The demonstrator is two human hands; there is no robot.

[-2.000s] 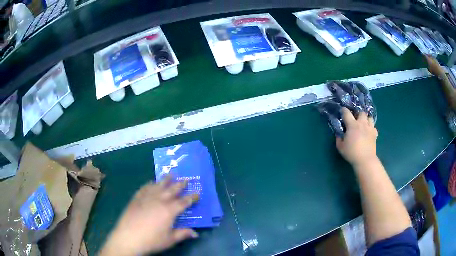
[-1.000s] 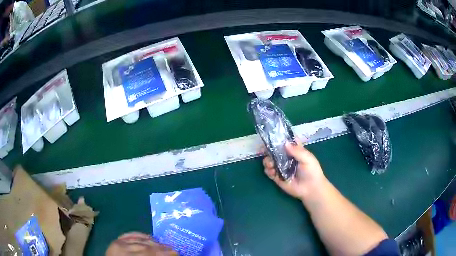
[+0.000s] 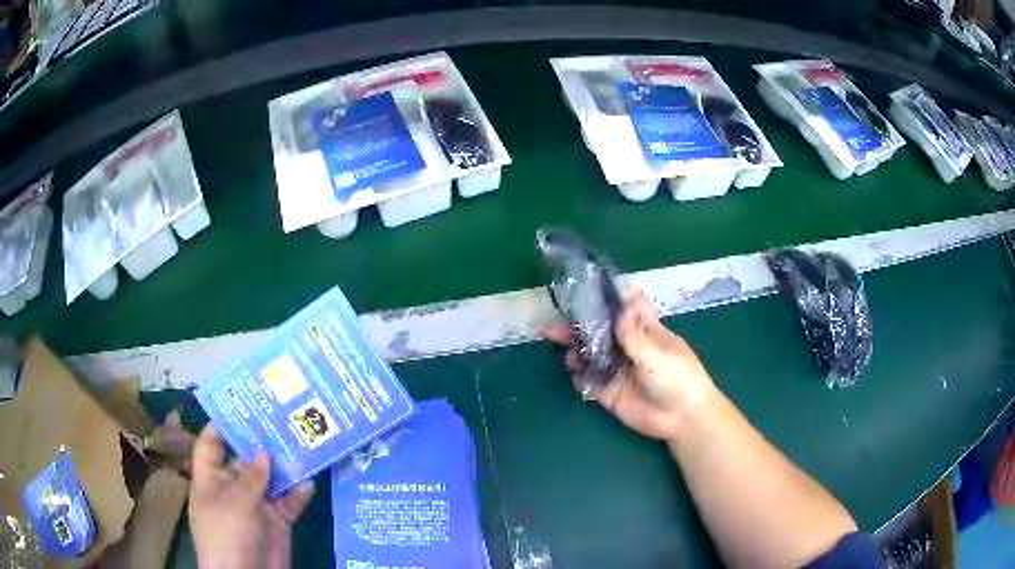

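My left hand [image 3: 247,500] holds one blue card [image 3: 306,389] by its lower left edge, tilted, with a QR code and print showing. The card is above the upper left of the blue card stack [image 3: 406,489] on the green bench. My right hand [image 3: 640,361] holds a bagged black part [image 3: 587,311] in clear wrap over the white rail. More bagged black parts [image 3: 826,317] lie in a clump to the right, partly on the rail.
White trays stand on the green conveyor beyond the white rail [image 3: 445,325]; one tray [image 3: 384,145] holds a blue card and black part. Torn cardboard [image 3: 95,456] with a blue card is at left. An open carton [image 3: 940,522] is at lower right.
My left hand has lifted a card off the stack. My right hand has taken one bagged part from the clump and moved left with it. The trays have shifted right since the last frame.
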